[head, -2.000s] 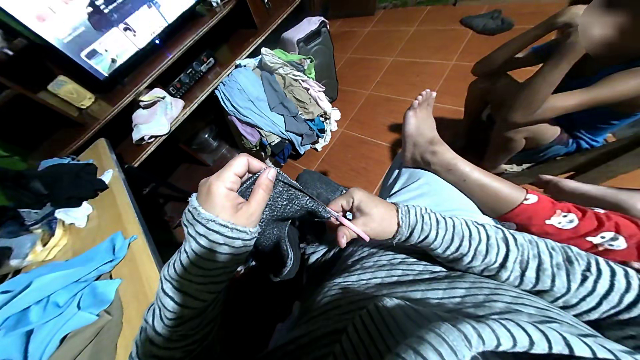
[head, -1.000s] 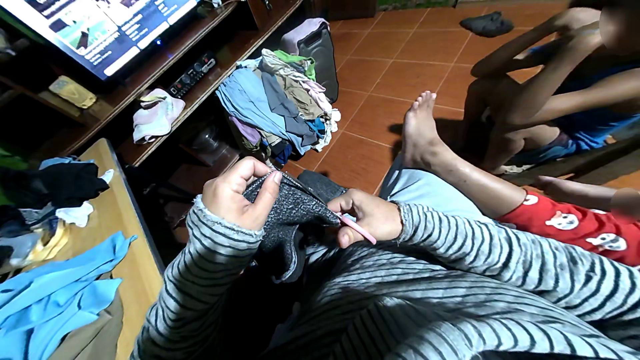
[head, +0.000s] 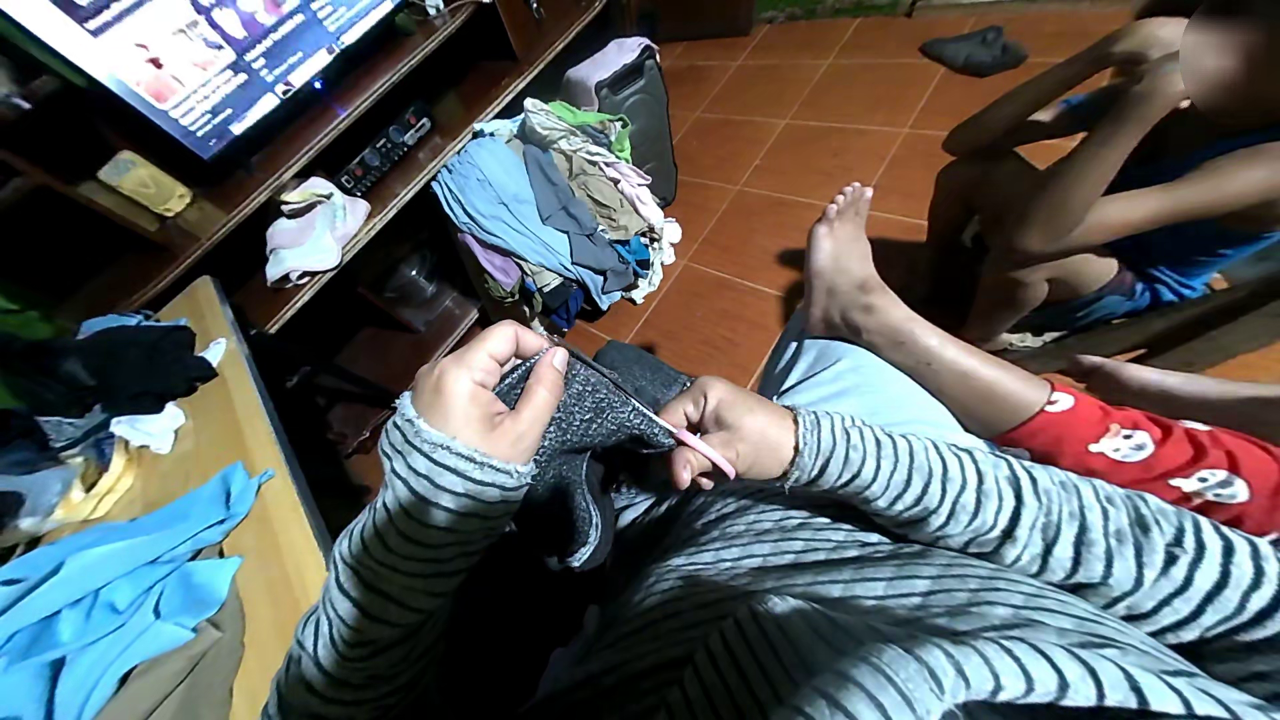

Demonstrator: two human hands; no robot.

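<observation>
Dark grey speckled fabric (head: 600, 410) is stretched between my two hands above my lap. My left hand (head: 490, 390) pinches its upper left edge between thumb and fingers. At the fabric's right corner, my right hand (head: 730, 430) is closed around a slim tool with a pink handle (head: 708, 454). That tool looks like small scissors, but its blades cannot be made out clearly. A folded part of the fabric with a pale edge hangs below my hands.
Blue cloth (head: 130, 600) and other garments lie on a wooden table (head: 285, 510) at left. A clothes pile (head: 560, 200) stands beside the TV shelf (head: 440, 105). Another person's bare foot (head: 840, 260) reaches in from the right, and a seated person (head: 1120, 190) is at upper right.
The picture on the television screen has changed. Both hands keep nearly the same place and hold on the fabric and the pink-handled tool.
</observation>
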